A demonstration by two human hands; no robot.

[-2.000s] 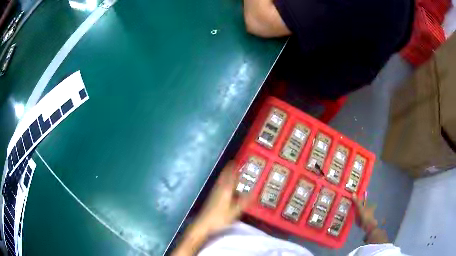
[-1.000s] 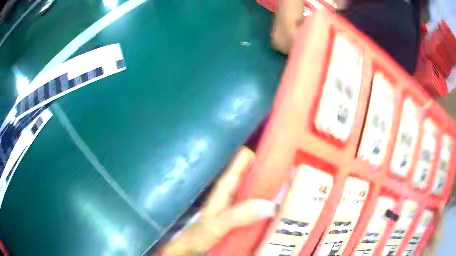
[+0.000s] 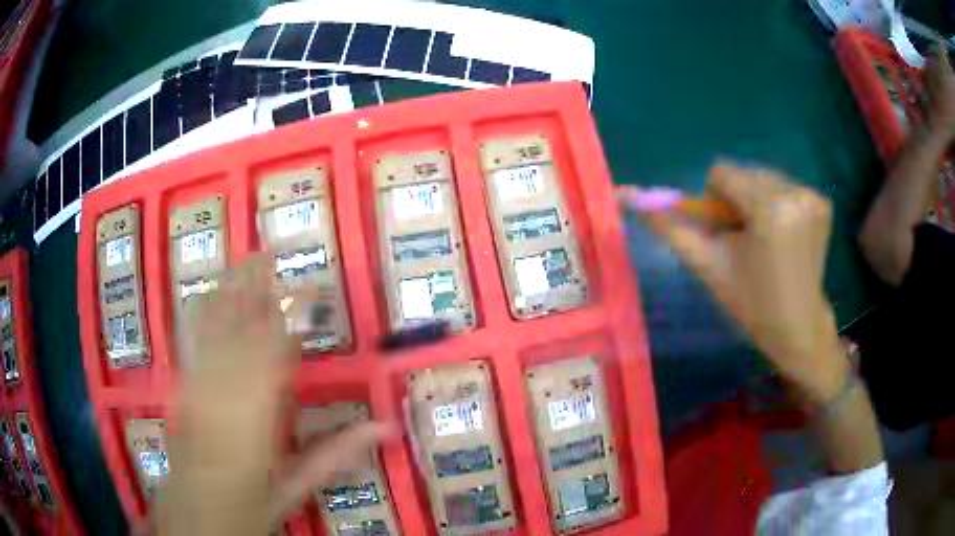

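Observation:
A red foam tray [image 3: 492,345] lies on the green bench, with gold-beige phones [image 3: 419,246] back side up in two rows of pockets. A small dark blurred thing [image 3: 416,336] is at the tray's middle divider. My left hand [image 3: 236,387] is blurred over the tray's left part, fingers apart, partly hiding several phones; I see nothing held in it. My right hand [image 3: 780,262], right of the tray, is closed on tweezers [image 3: 704,209] with an orange grip and a pink-purple end. Their tips cannot be made out.
White sheets with black adhesive pads [image 3: 351,47] lie beyond the tray, partly under its edge. Part of another red tray [image 3: 19,387] is at the far left. Another person's arm [image 3: 903,199] and a further red tray [image 3: 874,89] are at the right.
The red tray has moved from beside the bench, tilted in my grasp, to lying on the bench before me. My left hand has left its edge. The view has turned toward the pad sheets.

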